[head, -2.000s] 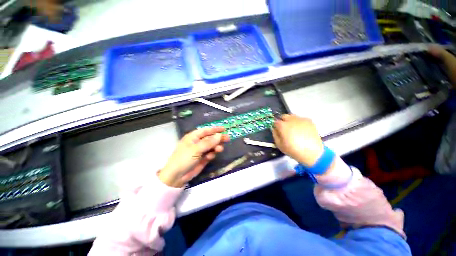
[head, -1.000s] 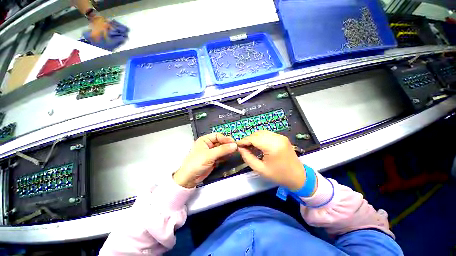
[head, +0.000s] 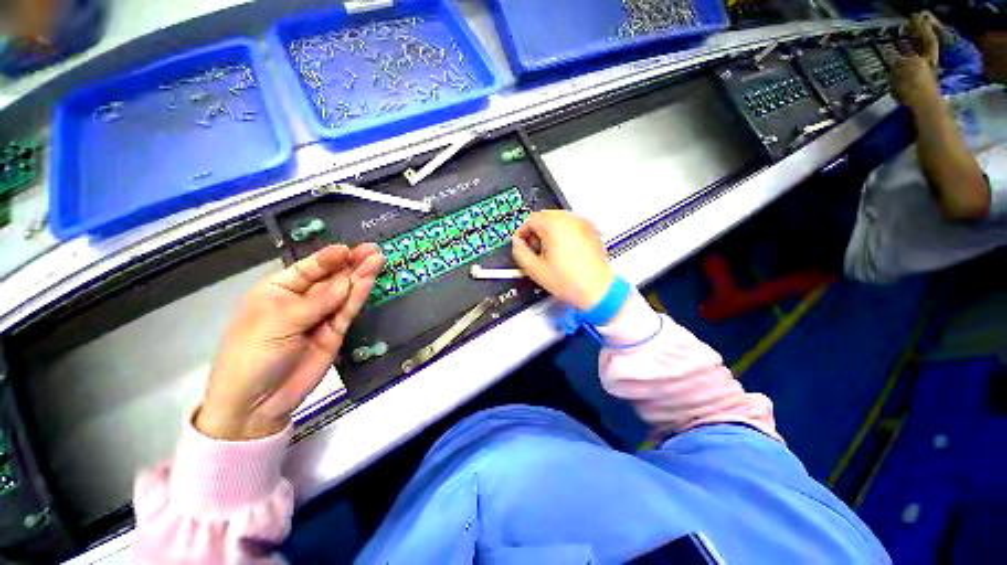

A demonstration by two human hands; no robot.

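Observation:
A green PCB panel (head: 447, 243) lies in a black pallet (head: 425, 315) in front of me. Pale clamp levers (head: 381, 198) angle over the pallet above and below the panel. My left hand (head: 293, 331) is raised over the pallet's left part, thumb and fingertips pinched together; whether a tiny component is between them cannot be told. My right hand (head: 561, 256) is at the panel's right end, its fingertips pinched at the board edge and partly hiding it. What these fingertips hold is too small to tell. A blue strap (head: 602, 306) is on my right wrist.
Blue bins (head: 381, 72) with loose silvery components stand on the shelf behind the track. More pallets (head: 773, 99) sit along the track to the right, where another person's arm (head: 939, 138) reaches in. The white front rail (head: 375, 425) runs before me.
My hands have moved apart from their meeting point over the pallet, the left one to the left, the right one to the panel's right end. The view has shifted to the right.

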